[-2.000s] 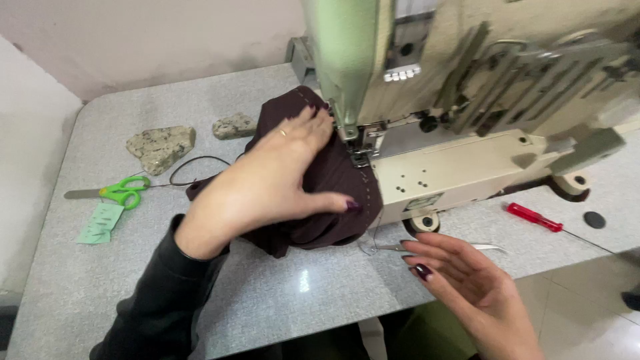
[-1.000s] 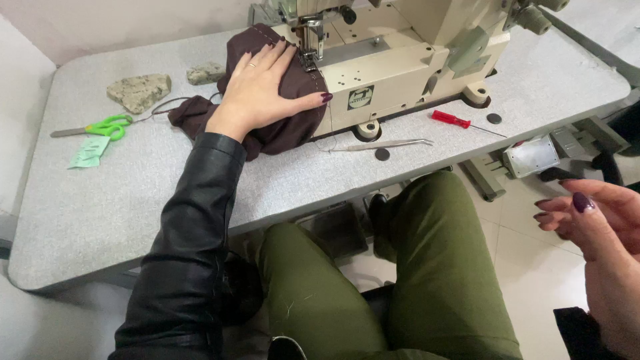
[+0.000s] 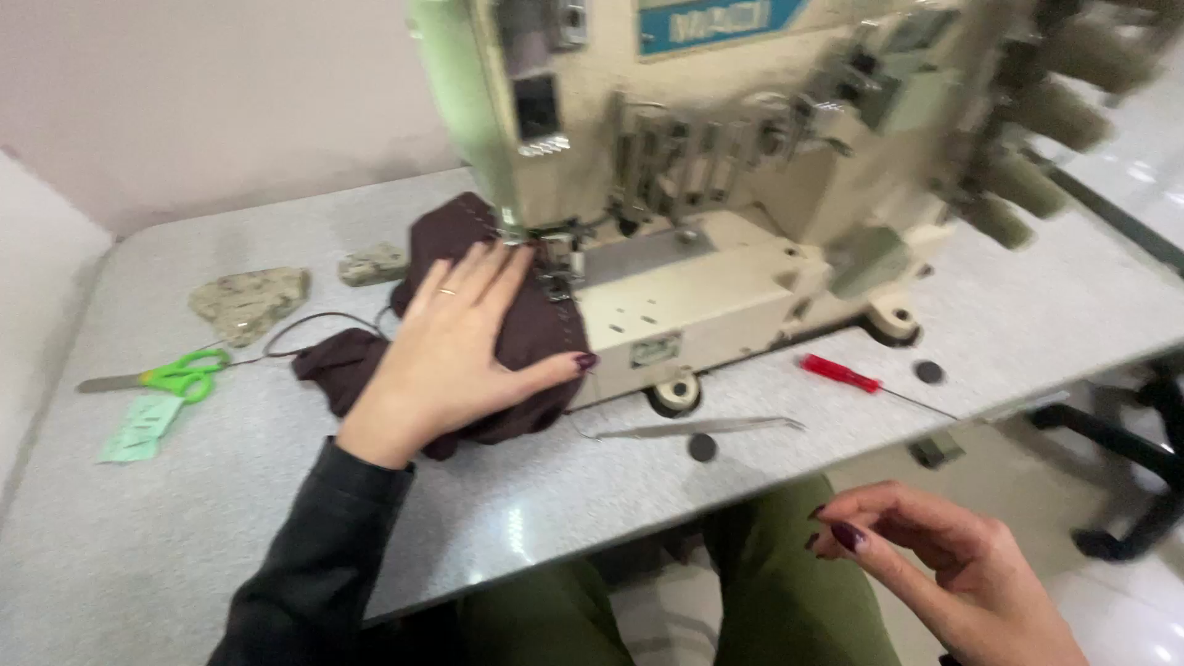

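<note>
My left hand [image 3: 453, 351] lies spread flat on a dark brown fabric piece [image 3: 541, 370], its fingertips close to the presser foot [image 3: 558, 277] of an industrial sewing machine [image 3: 703, 277]. A row of light stitches runs along the fabric's right edge beside the foot. The cloth bunches at the left, by my wrist. My right hand [image 3: 934, 555] hangs in the air in front of the table edge, over my lap, fingers curled and apart, with nothing seen in it. Metal tweezers [image 3: 694, 427] lie on the table before the machine.
A red-handled screwdriver [image 3: 840, 373] and dark discs [image 3: 929, 372] lie at the right. Green-handled scissors [image 3: 185, 375], a green paper slip [image 3: 141, 428], a stone slab piece [image 3: 250, 303] and a smaller one [image 3: 372, 264] are at the left. A dark cord [image 3: 324, 316] loops near the fabric.
My right hand was near the tweezers two seconds ago; now it is away from them, off the table's front edge. My left hand stays on the fabric. The view has swung down and back up.
</note>
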